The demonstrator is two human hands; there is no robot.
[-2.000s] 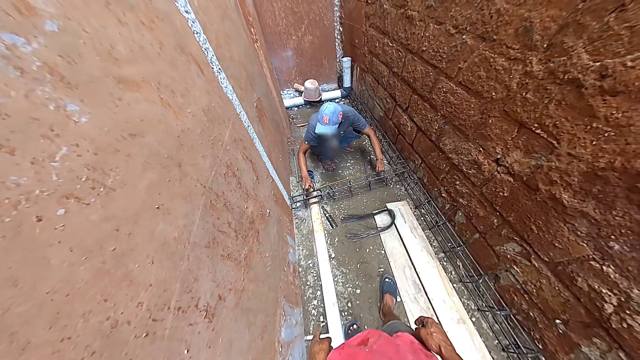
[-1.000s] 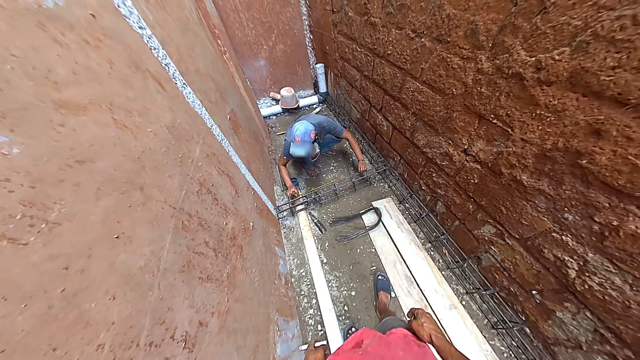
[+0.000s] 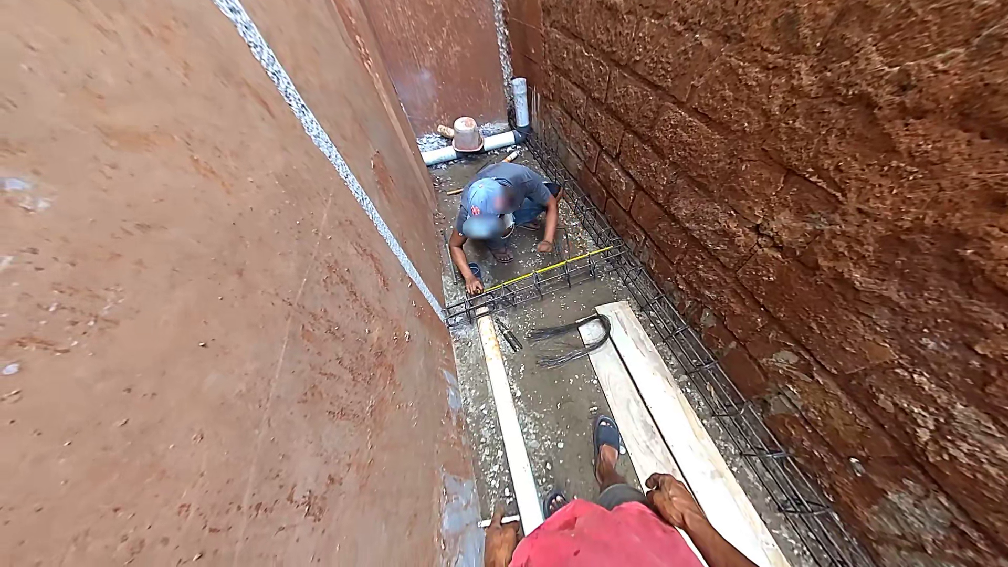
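Note:
At the bottom edge, my left hand (image 3: 502, 540) is beside the near end of a long white pipe or strip (image 3: 508, 409); a finger points forward, and its grip is partly cut off. My right hand (image 3: 669, 498) rests near my knee, above the pale wooden planks (image 3: 685, 425), its fingers curled; I cannot tell if it holds anything. The white length runs forward to a crosswise rebar cage (image 3: 535, 285). Beyond that cage a co-worker in a blue cap (image 3: 485, 198) squats, one hand at the cage's left end, where a yellow tape measure (image 3: 543, 268) lies along the bars.
A long rebar cage (image 3: 709, 370) runs along the rough block wall (image 3: 787, 197) on the right. Bent black tie wires (image 3: 567, 339) lie by the planks. A smooth wall (image 3: 236, 315) stands at left. White pipes (image 3: 500, 142) and a bucket (image 3: 467, 135) are at the far end.
The co-worker's head has bent lower and toward the left end of the crosswise cage. My hands stay in about the same places.

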